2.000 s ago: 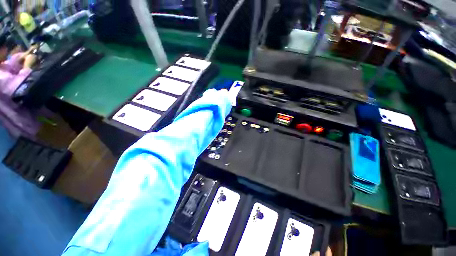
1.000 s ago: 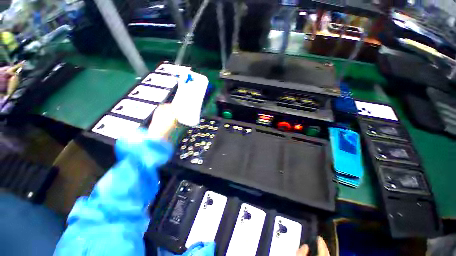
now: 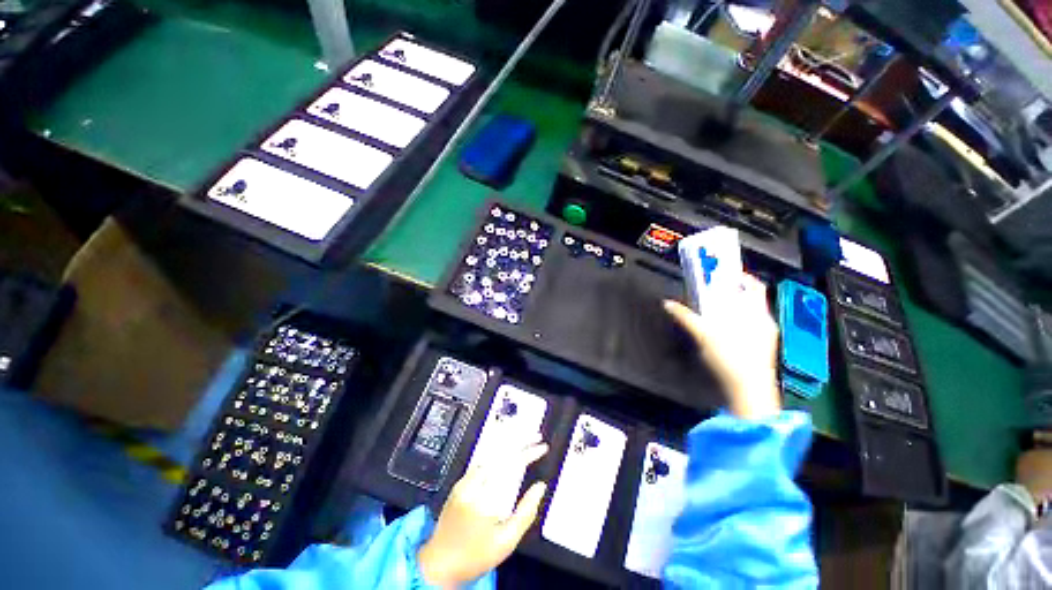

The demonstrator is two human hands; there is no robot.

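Observation:
My right hand (image 3: pixel 744 346) holds a white back cover (image 3: pixel 713 263) upright over the right part of the bench tray; its camera cluster looks blue. My left hand (image 3: pixel 479 513) is over the lap tray (image 3: pixel 390 429), fingers apart, covering the lower part of a white cover (image 3: pixel 515 415) in the second slot. Two more white covers (image 3: pixel 585 484) lie in the slots to the right, the last partly hidden by my right sleeve. A dark phone body (image 3: pixel 436 424) lies in the left slot.
A bench tray (image 3: pixel 554 302) and a parts tray (image 3: pixel 260 449) hold small rings. White covers fill the left side tray (image 3: pixel 314 244). A press (image 3: pixel 704 144), blue sheets (image 3: pixel 804 334), a blue pad (image 3: pixel 496 150) and a right side tray (image 3: pixel 900 467) surround the work. Another person's sleeve (image 3: pixel 1001 536) shows lower right.
A white cover was in my left hand near the left side tray; now my right hand has one over the bench tray. My left hand has come back to the lap tray. The view has shifted.

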